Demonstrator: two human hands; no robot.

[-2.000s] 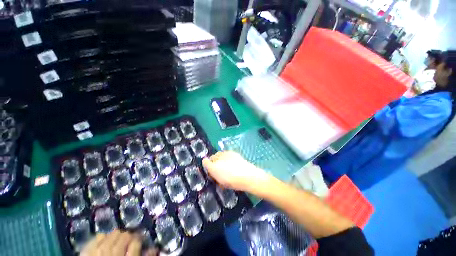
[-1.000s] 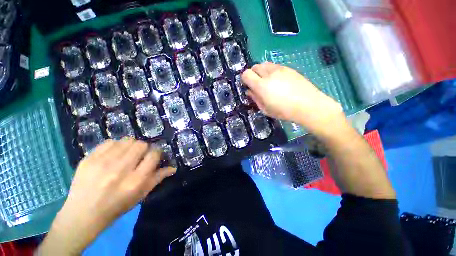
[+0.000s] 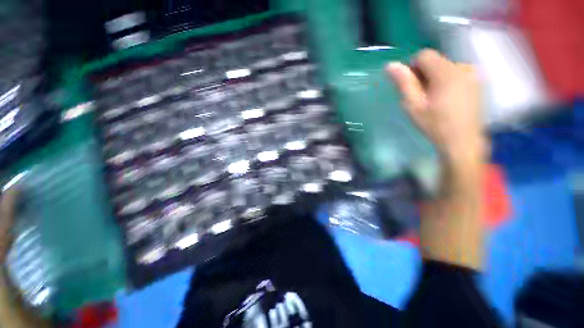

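Note:
The picture is strongly blurred. The black component tray [image 3: 137,272] lies in front of me with rows of silvery units [image 3: 240,131] in its pockets. My right hand [image 3: 442,96] is over the clear gridded tray [image 3: 378,128] on the right, clear of the black tray. Its thumb and index finger are bent towards each other; whether a tiny part is between them cannot be told. My left hand [image 3: 8,256] is cut off by the left edge, at the outer side of the left gridded tray [image 3: 70,218]. Its fingers are not clearly seen.
Dark trays stand at the far left, with white labels [image 3: 127,29] on the stack behind the black tray. A whitish clear stack [image 3: 506,64] and a red object [image 3: 557,45] are at the upper right. A crinkled clear pack [image 3: 352,214] lies below the bench edge.
My right hand has moved from the black tray's right edge to over the right gridded tray. My left hand has left the black tray's front and moved to the far left.

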